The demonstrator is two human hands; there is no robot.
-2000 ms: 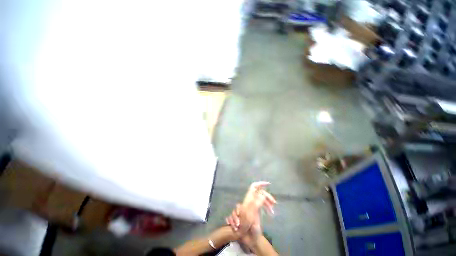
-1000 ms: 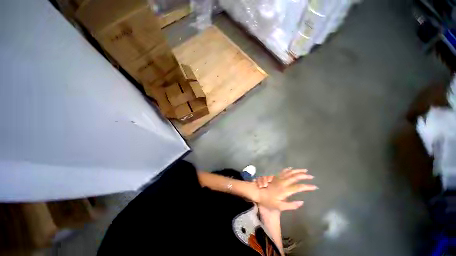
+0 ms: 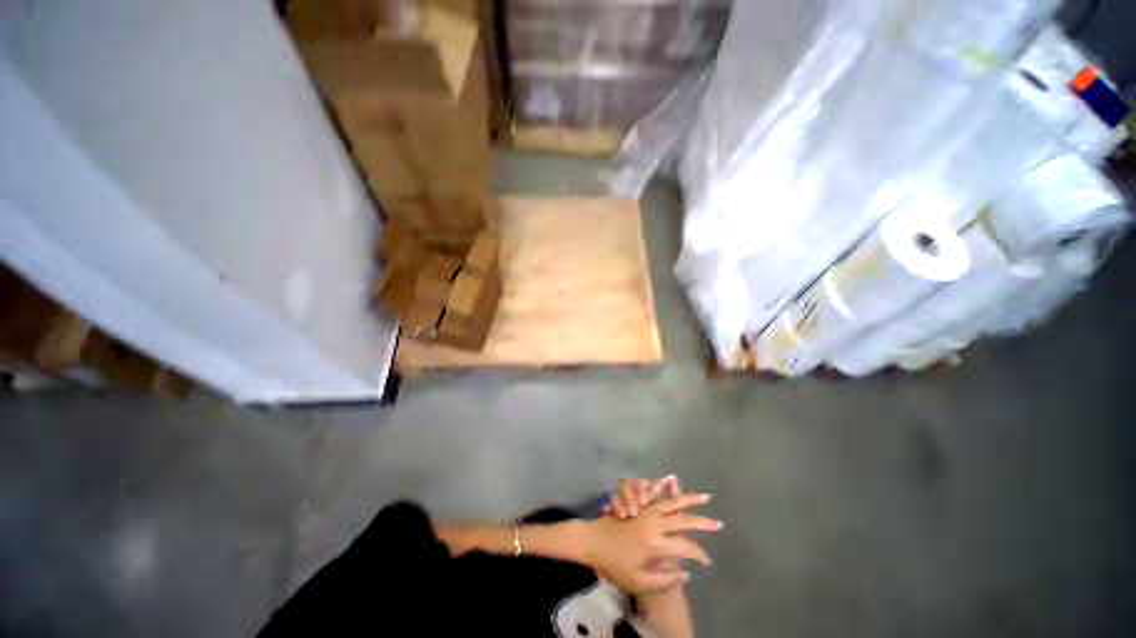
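Note:
My left hand (image 3: 648,545) is bare, with a thin bracelet on the wrist. Its fingers are spread and it holds nothing. My right hand (image 3: 638,496) lies under and against my left hand; only its curled fingers and part of its forearm show. Its palm is hidden, and no object shows in either hand. Both hands are low in the middle of the view, in front of my dark clothing.
A wooden pallet (image 3: 567,280) lies ahead with an open cardboard box (image 3: 455,299) on its left corner. Large wrapped white rolls (image 3: 860,293) stand to the right. A big white-grey surface (image 3: 280,249) is at the left. Grey floor (image 3: 797,486) lies between.
The view has turned, so the pallet now lies straight ahead and the wrapped rolls fill the right. My right fingers have moved from my left wrist onto the hand.

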